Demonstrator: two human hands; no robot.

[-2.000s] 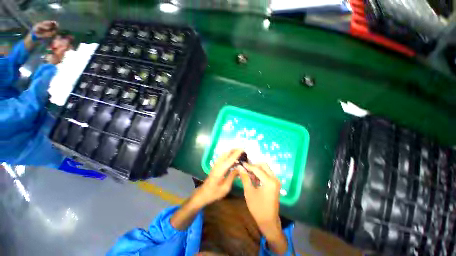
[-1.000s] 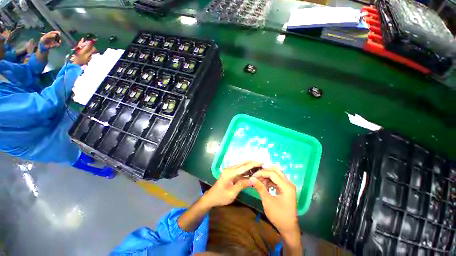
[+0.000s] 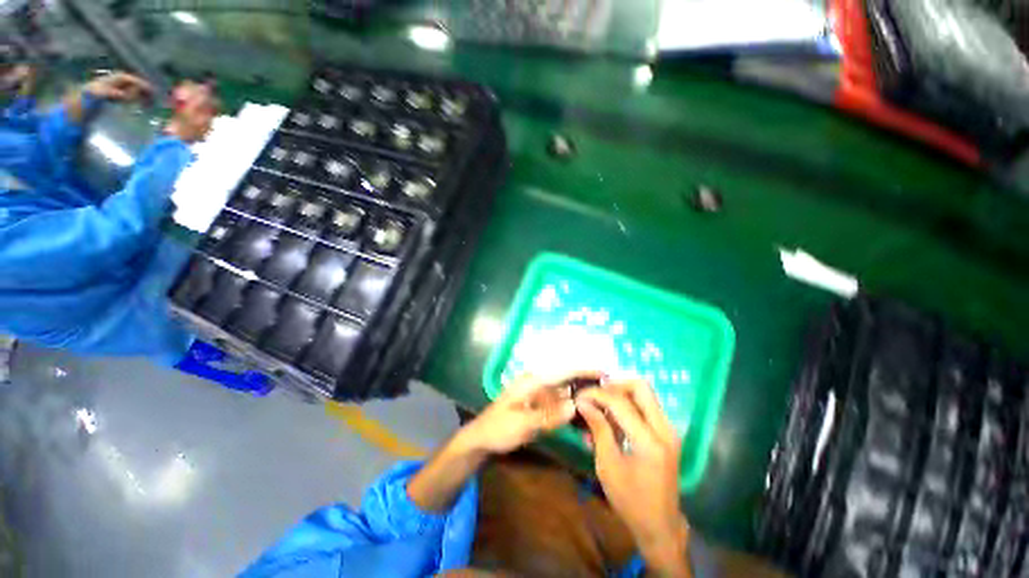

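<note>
My left hand (image 3: 521, 413) and my right hand (image 3: 639, 449) meet over the near edge of the green parts bin (image 3: 722, 373). Their fingertips close around a small black unit (image 3: 585, 391), mostly hidden by the fingers. Small white parts (image 3: 649, 352) lie spread in the bin, partly glared out. The view is blurred, so I cannot tell whether a white part is on the unit.
A stack of black blister trays (image 3: 305, 271) stands left, its far pockets filled, near ones empty. Another black tray stack (image 3: 903, 452) stands right. Two black units (image 3: 706, 200) and a paper slip (image 3: 817, 272) lie beyond the bin. Neighbouring workers' blue sleeves (image 3: 90, 248) show at left.
Over two seconds the bin and trays have shifted slightly right and down in the picture. My hands stay together on the black unit, with the fingers slightly rearranged.
</note>
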